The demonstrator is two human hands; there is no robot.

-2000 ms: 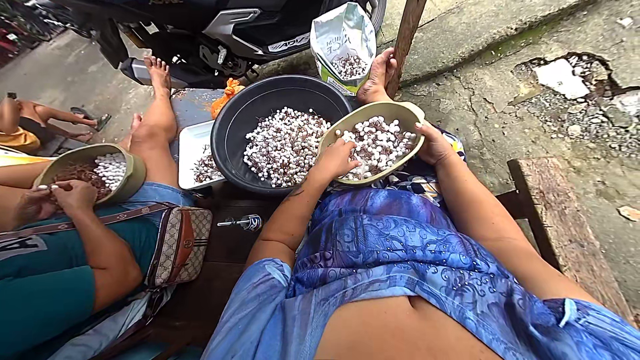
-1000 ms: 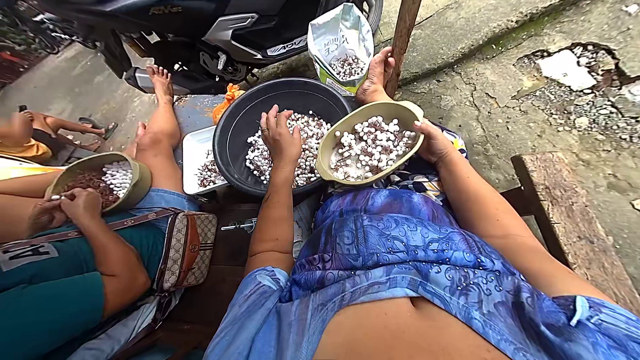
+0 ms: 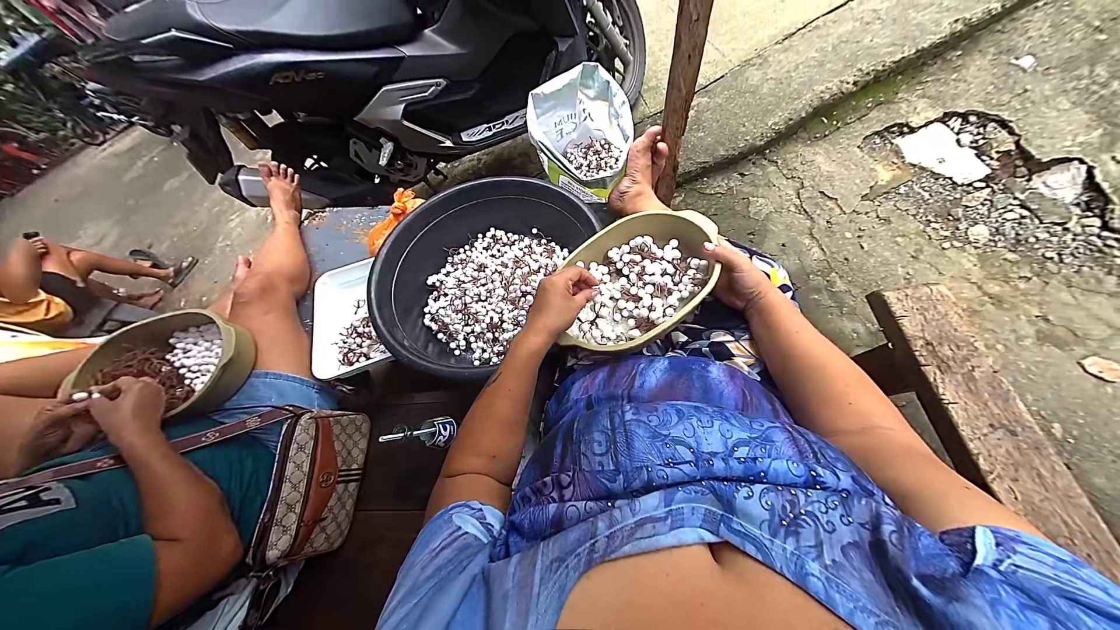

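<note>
My right hand [image 3: 740,273] grips the right end of an oval olive-green plastic bowl [image 3: 703,227], tilted over my lap and holding small white balls with thin brown stems [image 3: 647,284]. My left hand [image 3: 562,302] is at the bowl's left side, fingertips drawn together at the balls; whether they pinch a piece is too small to tell. Just left of the bowl is a round black basin [image 3: 398,271] with a heap of similar stemmed balls [image 3: 494,289]. Behind it an opened bag [image 3: 573,109] holds more. A white tray [image 3: 325,332] with some stands partly under the basin's left side.
At left, another person's hands [image 3: 114,416] work at a round olive bowl [image 3: 234,354] holding white balls and brown stems. A patterned shoulder bag [image 3: 319,481] and small clear bottle [image 3: 437,432] lie between us. A wooden post [image 3: 687,83], motorcycle [image 3: 350,79] and plank [image 3: 980,385] surround the spot.
My left hand was in the oval bowl, then over the black basin with fingers spread, and is now back at the oval bowl. My right hand has kept its hold on the rim.
</note>
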